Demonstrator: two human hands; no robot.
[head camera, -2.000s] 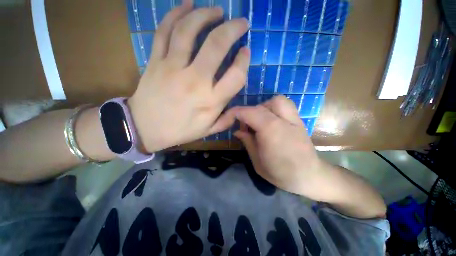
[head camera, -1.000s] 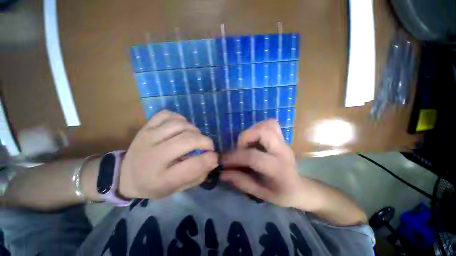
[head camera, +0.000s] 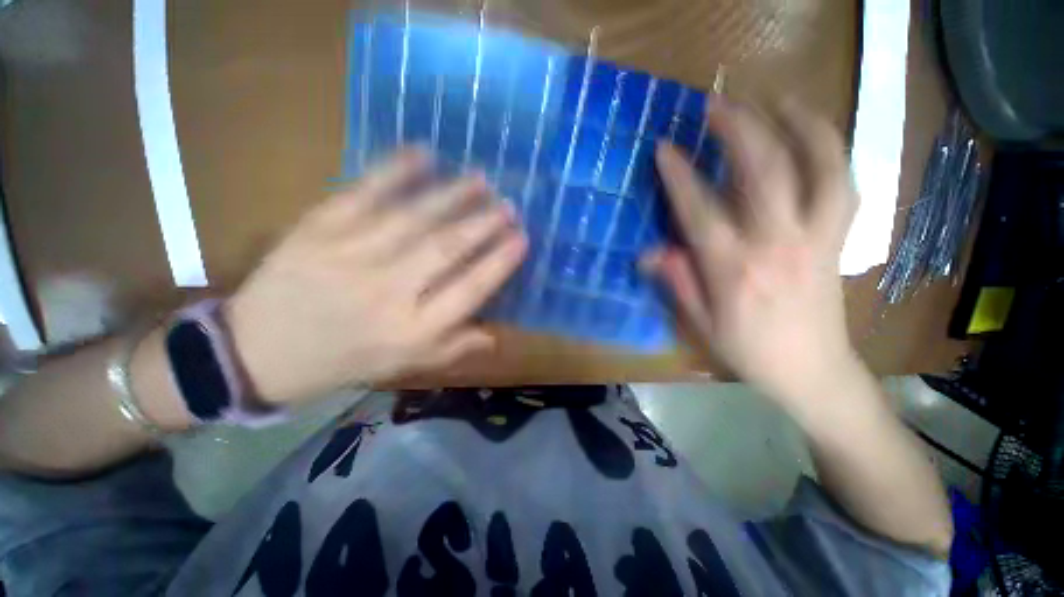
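Observation:
A blue solar cell sheet (head camera: 560, 175) lies tilted on the brown tabletop in front of me, blurred. Thin wire ends stick out past its far edge. My left hand (head camera: 373, 262) lies over its lower left part with the fingers spread. My right hand (head camera: 770, 233) is over its right edge, fingers apart and blurred. Whether the fingers pinch the sheet I cannot tell.
A white strip (head camera: 167, 152) lies at the left, and part of another at the far left edge. More white strips (head camera: 877, 140) lie at the right. Beside them are a bundle of cut ribbon pieces (head camera: 937, 210), a round grey container (head camera: 1009, 64) and a black object with a yellow patch.
The sheet has turned and shifted away from me. My hands, earlier close together at its near edge, have moved apart, the right one to the sheet's right side.

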